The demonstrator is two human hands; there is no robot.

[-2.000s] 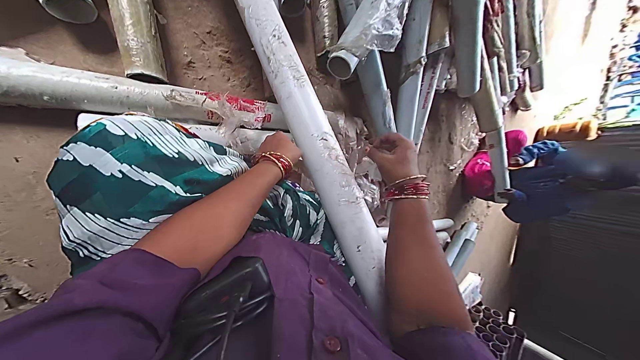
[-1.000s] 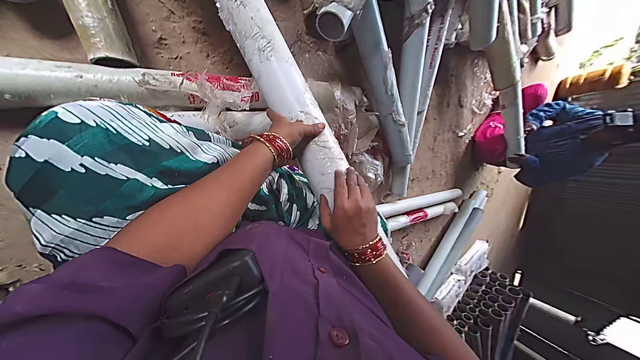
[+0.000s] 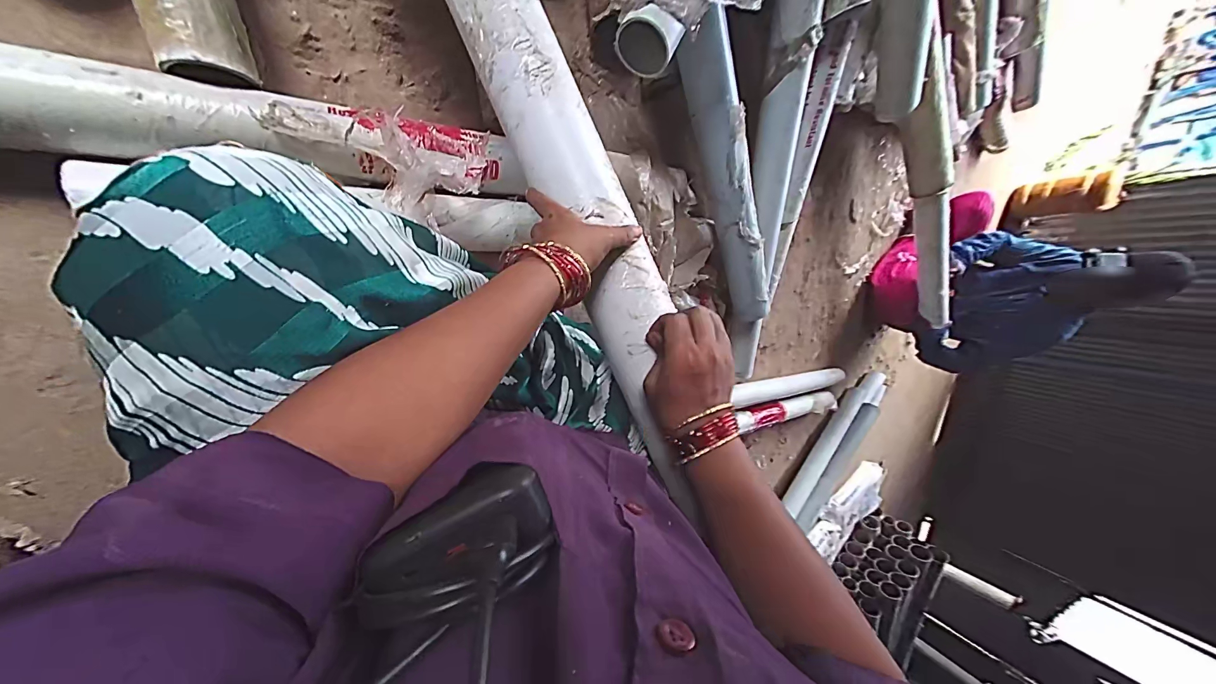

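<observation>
A long white plastic pipe [image 3: 560,123] slants from the top centre down across my lap, with torn clear film clinging to parts of it. My left hand [image 3: 581,233] grips the pipe near its middle, thumb laid across the top. Lower down, my right hand [image 3: 692,361] rests against the pipe's right side with its fingers curled; whether it pinches the film there cannot be made out. Red and gold bangles circle both wrists. Behind the white pipe lies a film-wrapped pipe with red print [image 3: 237,119], running to the left.
Several grey pipes [image 3: 727,161] lie on the earthen floor at upper right. Two thin pipes [image 3: 788,385] are beside my right wrist. A bundle of dark tubes [image 3: 883,560] stands at lower right. A person in blue and pink [image 3: 1007,285] is at the right, near a corrugated wall.
Both hands were lower-film side by side at the pipe two seconds ago; since then my left hand has taken hold of the pipe. My right fingers, flat on it one second ago, are now curled.
</observation>
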